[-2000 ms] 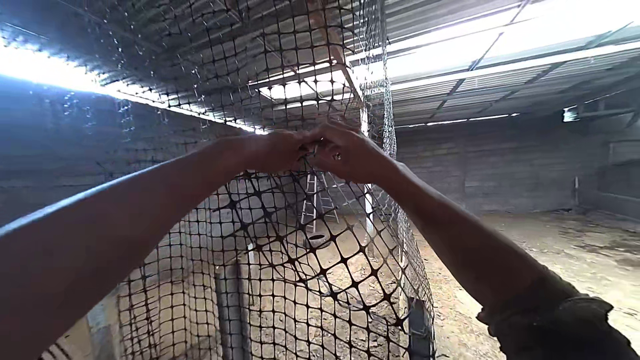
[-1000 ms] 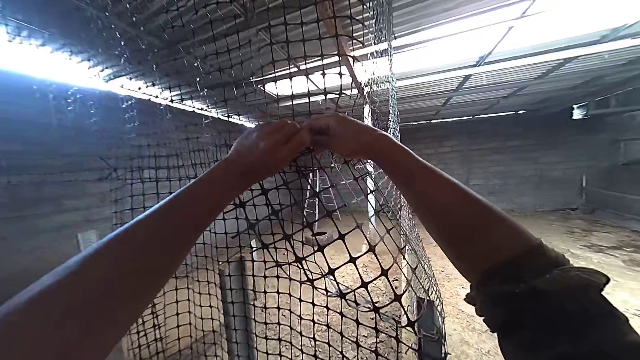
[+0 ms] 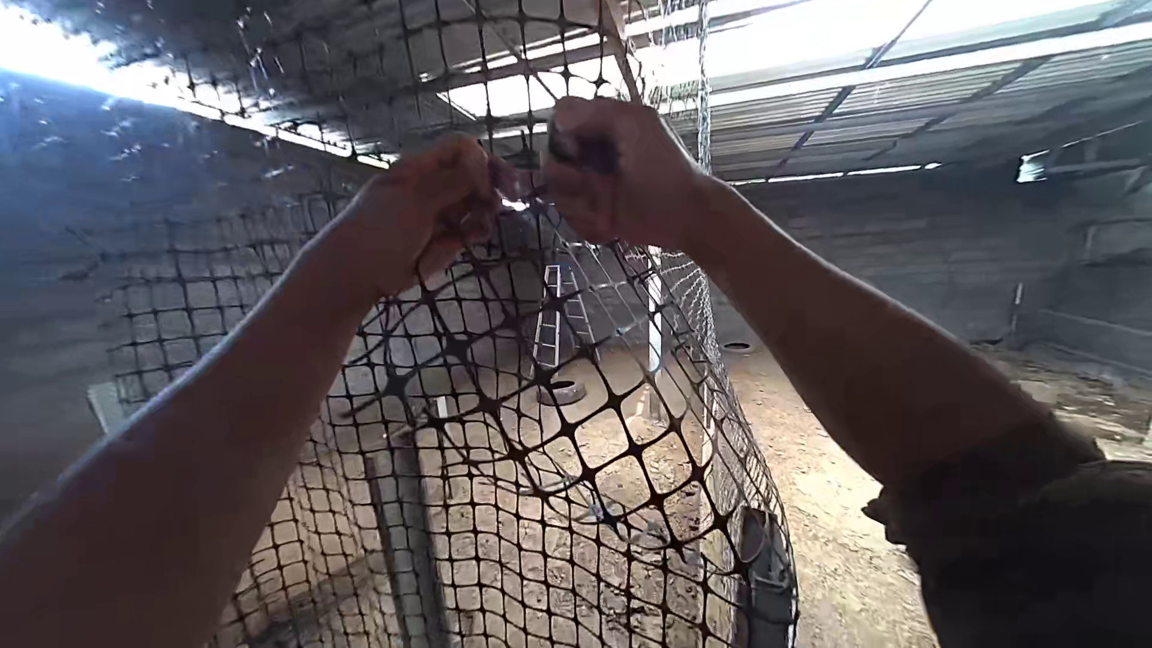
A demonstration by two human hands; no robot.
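A sheet of black plastic mesh netting (image 3: pixel 585 472) hangs in front of me, its lower part bunched and overlapping. Both hands are raised at its upper middle, close together with a small gap between them. My left hand (image 3: pixel 441 207) has its fingers bent at the mesh, the thumb side toward the other hand. My right hand (image 3: pixel 621 171) is curled, fingers closed at the mesh strands just right of the left one. Whether a tie or wire lies between the fingertips cannot be made out.
Behind the netting stand a stepladder (image 3: pixel 551 315), a tire (image 3: pixel 562 391) on the dirt floor and a white post (image 3: pixel 654 315). Wire mesh (image 3: pixel 720 396) runs along the right. A dark post (image 3: pixel 409 531) stands low left. Block walls and a metal roof surround the space.
My hands, close together and touching in the earlier frames, have moved slightly apart. The right hand is now curled with its back turned more toward me.
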